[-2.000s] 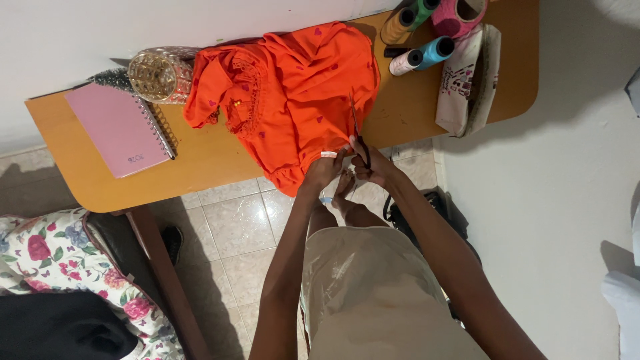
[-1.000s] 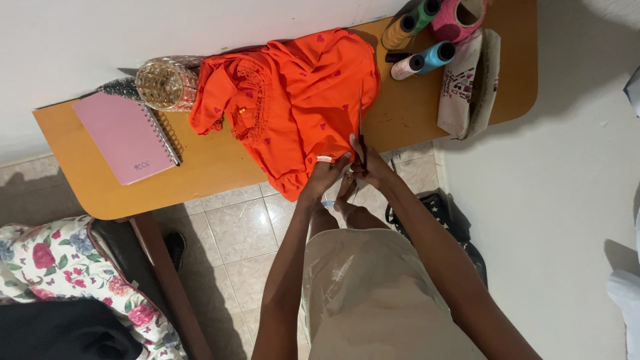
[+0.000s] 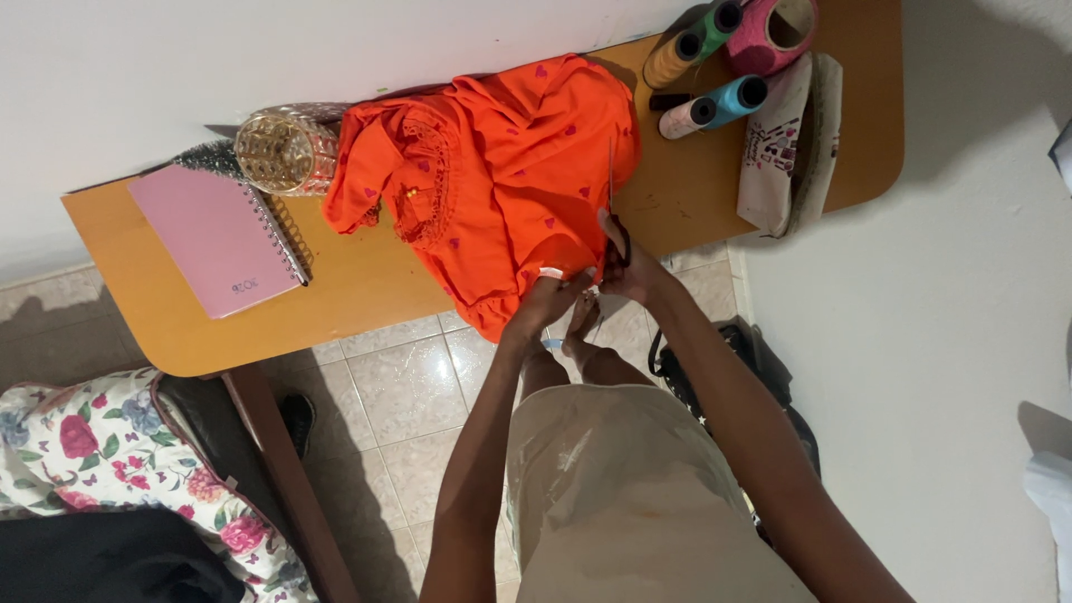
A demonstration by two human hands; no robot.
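Note:
An orange garment (image 3: pixel 519 167) with small dark pink hearts and a lace-trimmed neckline lies on the wooden table, its lower edge hanging over the front. My left hand (image 3: pixel 550 299) grips that edge beside a small white label (image 3: pixel 550 272). In my right hand (image 3: pixel 634 270) is a pair of scissors (image 3: pixel 618 239) with dark handles, its thin blades pointing away from me over the right part of the garment. The two hands are close together at the table's front edge. Whether the blades touch the fabric cannot be told.
On the table (image 3: pixel 352 293) are a pink spiral notebook (image 3: pixel 218 243), a patterned glass vase (image 3: pixel 280 155), a tiny artificial tree (image 3: pixel 209 157), several thread cones (image 3: pixel 737 99) and an open zip pouch (image 3: pixel 770 159). Below right, a black bag (image 3: pixel 745 360) lies on the floor against the wall.
My right hand still holds the scissors and my left the fabric; both stay at the garment's lower edge. The scissors have tilted slightly. Nothing has been let go.

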